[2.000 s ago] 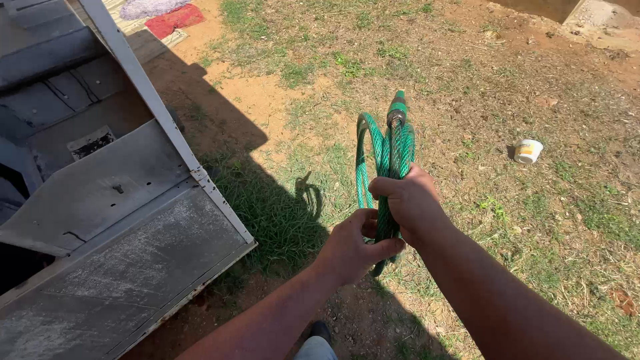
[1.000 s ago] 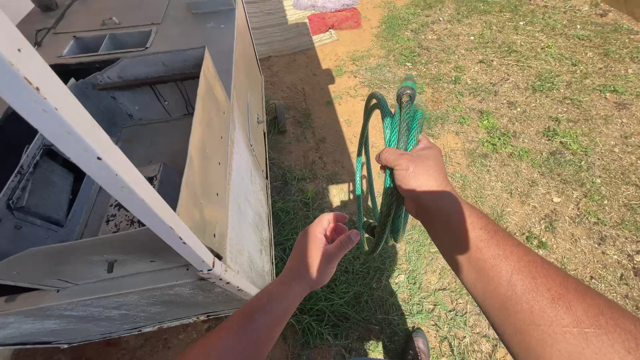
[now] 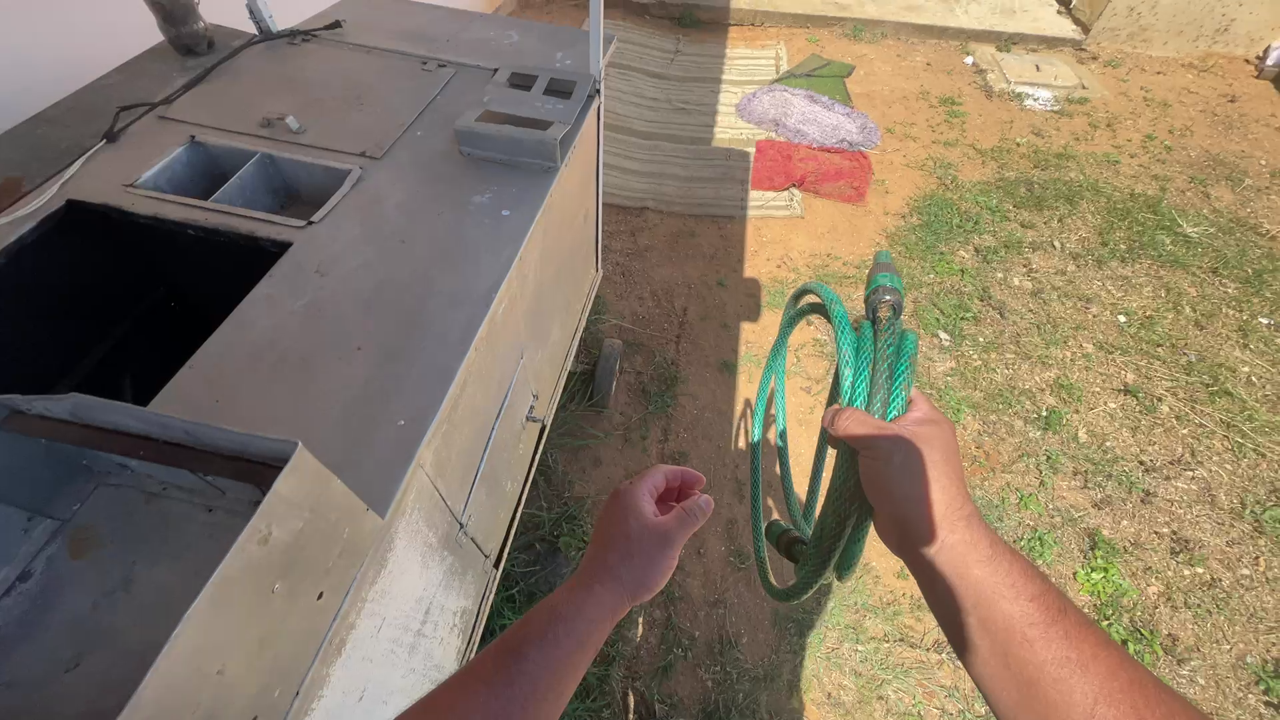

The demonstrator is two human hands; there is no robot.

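Note:
A coiled green garden hose hangs in loops from my right hand, whose fingers and thumb wrap the gathered coils. Above that grip, a green and black hose nozzle points upward. A second dark hose fitting shows low inside the loops. To the left of the coil, apart from it, is my left hand, with curled fingers, thumb near the fingertips and nothing visible held.
A metal cart with open compartments fills the left side, its long edge beside my left arm. A small wheel shows at its base. Ahead lie a striped mat, a red cloth and a purple rug on dirt.
My left hand has let go of the hose coil and moved left of it. My right hand keeps its hold. The view has swung toward the cart and mats.

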